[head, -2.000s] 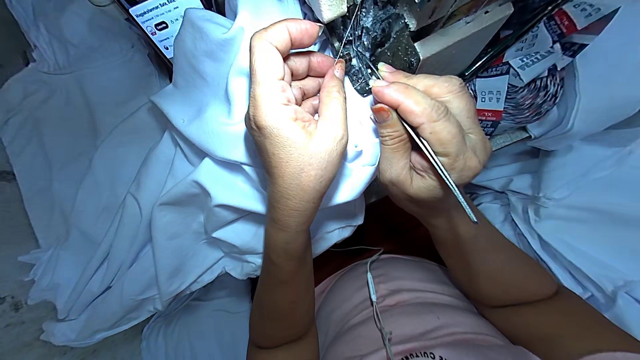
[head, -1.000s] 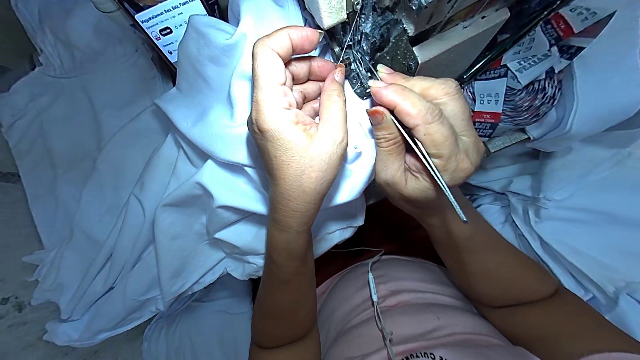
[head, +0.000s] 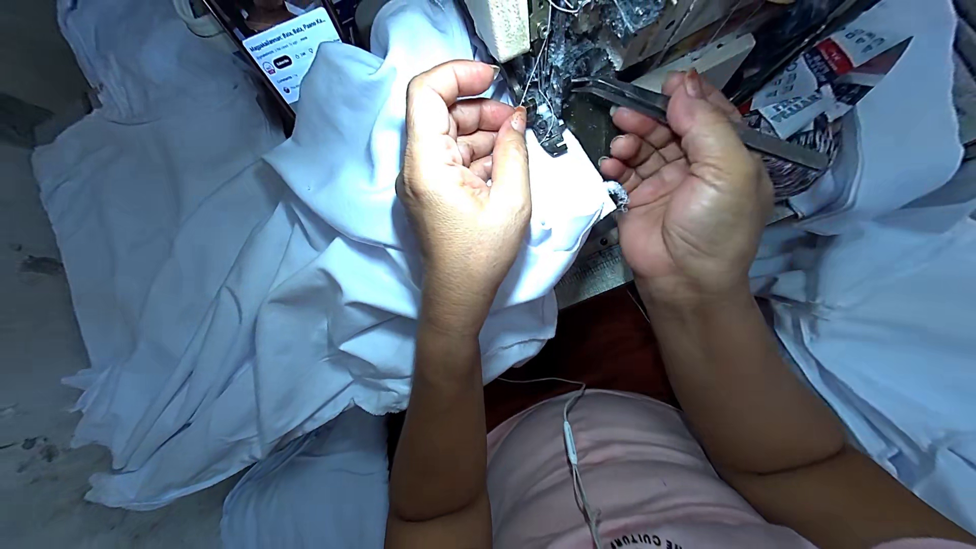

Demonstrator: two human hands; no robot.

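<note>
My left hand (head: pixel 473 168) is beside the presser foot (head: pixel 554 141) of a sewing machine (head: pixel 499 29), its thumb and forefinger near each other at a fine thread (head: pixel 537 72); whether they pinch it I cannot tell. Between the thumb and fingers of my right hand (head: pixel 690 175) lies a pair of metal tweezers (head: pixel 637 97), tips pointing left to the lint-covered needle area. White fabric (head: pixel 568 179) lies under the presser foot and spreads to the left beneath my left hand. A small tuft of thread (head: pixel 616 196) is at the fabric's right corner.
A phone (head: pixel 286 57) with a lit screen lies at the upper left, partly against the white fabric. Right of the machine are printed labels (head: pixel 801 107) and a coil of multicoloured cord (head: pixel 793 156). More white fabric (head: pixel 892 305) is piled at the right. An earphone cable (head: pixel 572 442) hangs over my shirt.
My right hand has turned palm up and moved a little right; the tweezers now point left instead of up and left. My left hand has stayed almost in place.
</note>
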